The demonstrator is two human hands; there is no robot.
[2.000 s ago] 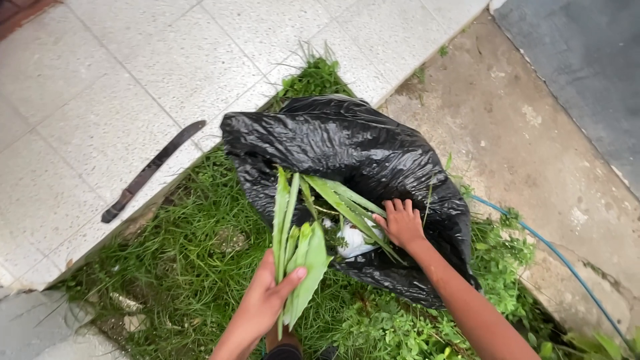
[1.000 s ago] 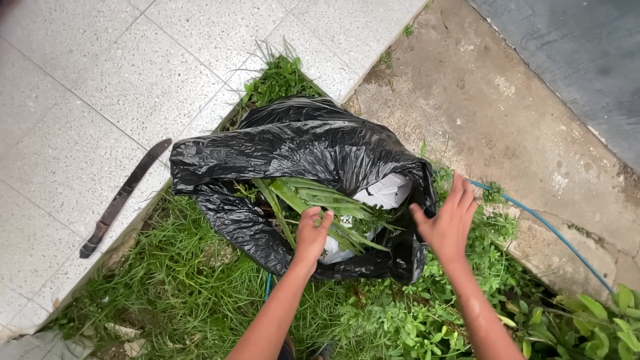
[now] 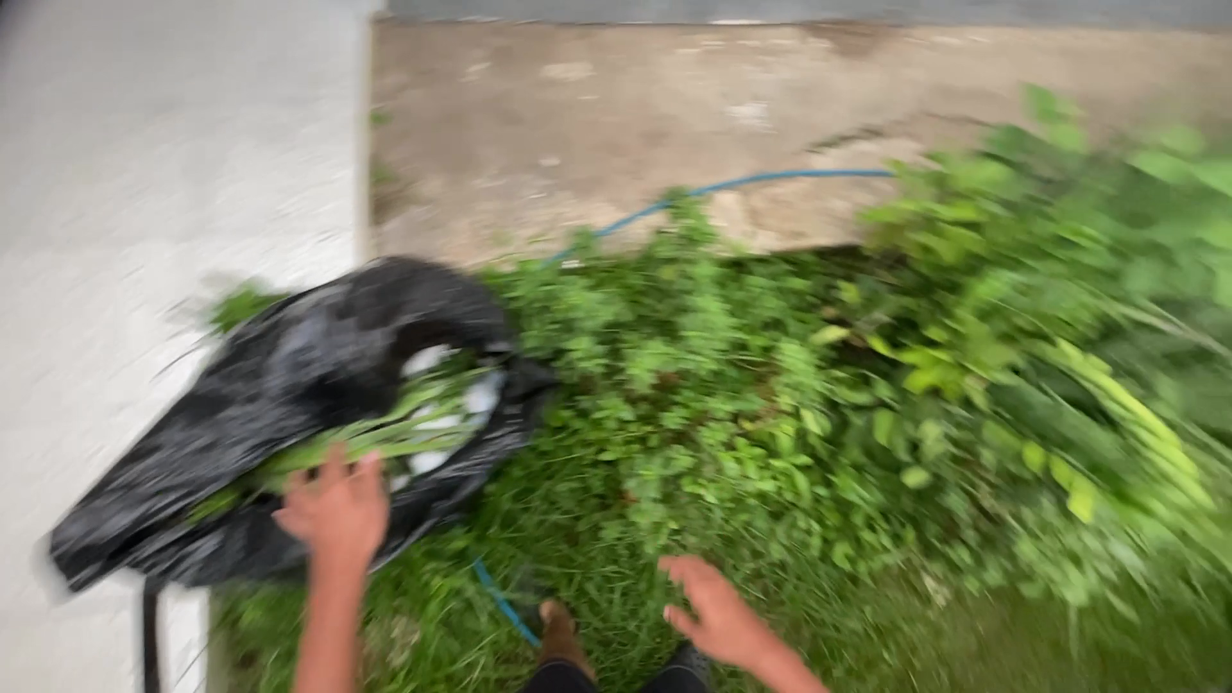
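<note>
A black plastic bag (image 3: 289, 356) lies at the left with its mouth open, part on the grass and part over the tiled edge. Long green leaves (image 3: 385, 433) and some white material (image 3: 443, 423) show inside it. My left hand (image 3: 337, 505) is at the mouth of the bag, fingers spread against the leaves; blur hides how firmly it touches them. Over the grass at lower centre, away from the bag, my right hand (image 3: 712, 611) is empty with its fingers apart. The machete (image 3: 150, 635) shows only as a dark strip below the bag.
Pale tiles (image 3: 192, 144) run along the left. A concrete strip (image 3: 597, 115) crosses the top, with a blue hose (image 3: 770, 176) over it. Low weeds and grass (image 3: 674, 385) cover the middle, and leafy plants (image 3: 1078, 337) stand at the right. My feet are at the bottom centre.
The leaves that my left hand held two seconds ago now lie in the bag. My right hand has moved away from the bag's mouth. The view has swung to the right.
</note>
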